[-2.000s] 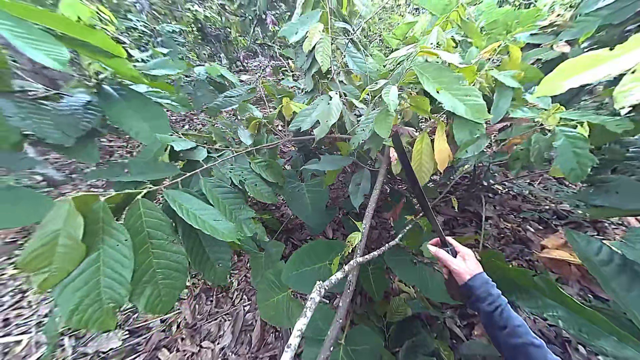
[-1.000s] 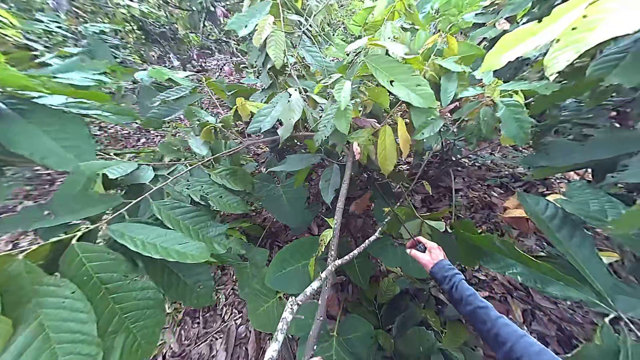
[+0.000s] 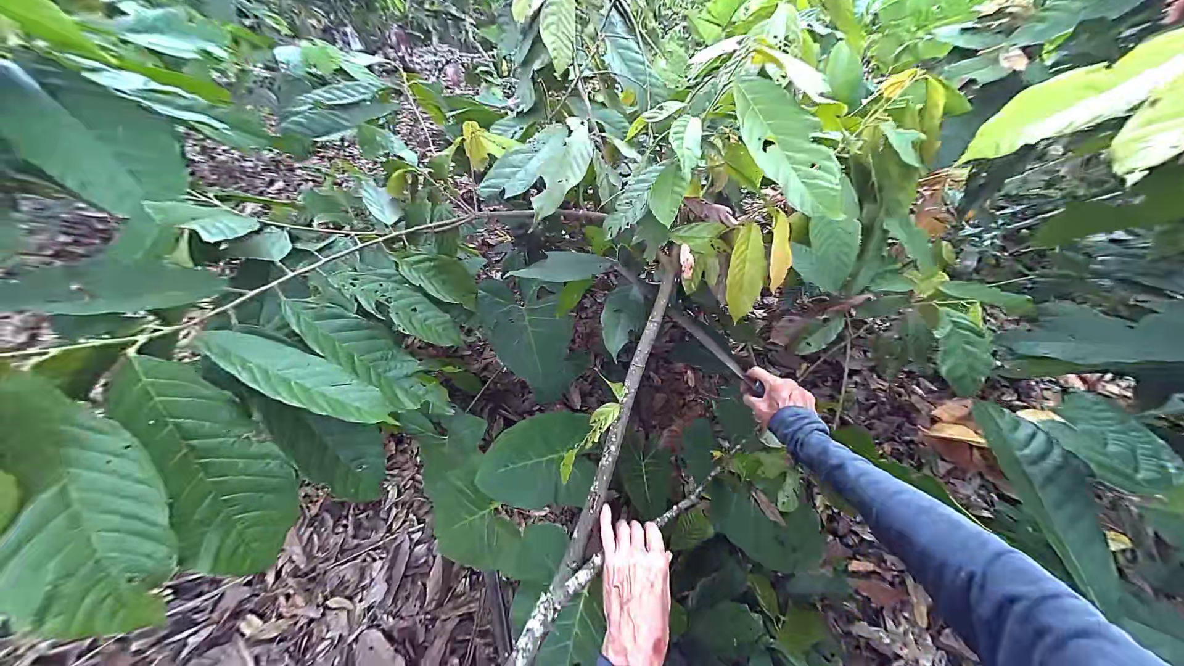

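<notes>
My right hand (image 3: pixel 779 398) grips the handle of a machete (image 3: pixel 708 344), whose blade slants up and left, its far part hidden behind the upper end of a thin branch (image 3: pixel 632 398) and leaves. My left hand (image 3: pixel 636 587), back upward with fingers pointing away from me, lies at the pale, lichen-marked branch (image 3: pixel 557 599) near the bottom centre. The two branches meet or cross just left of that hand. Whether its fingers close on the wood is hidden. A pinkish cut end (image 3: pixel 685 262) shows at the top of the thin branch.
Large green leaves (image 3: pixel 208 453) fill the left side, with a long thin branch (image 3: pixel 370 242) running through them. Yellow leaves (image 3: pixel 746 270) hang beyond the machete. Dry leaf litter (image 3: pixel 356 592) covers the ground. Broad leaves (image 3: pixel 1054 499) stand beside my right arm.
My left hand has come into view at the pale branch. My right hand keeps the machete, which was raised upright two seconds ago and now slants left behind the thin branch.
</notes>
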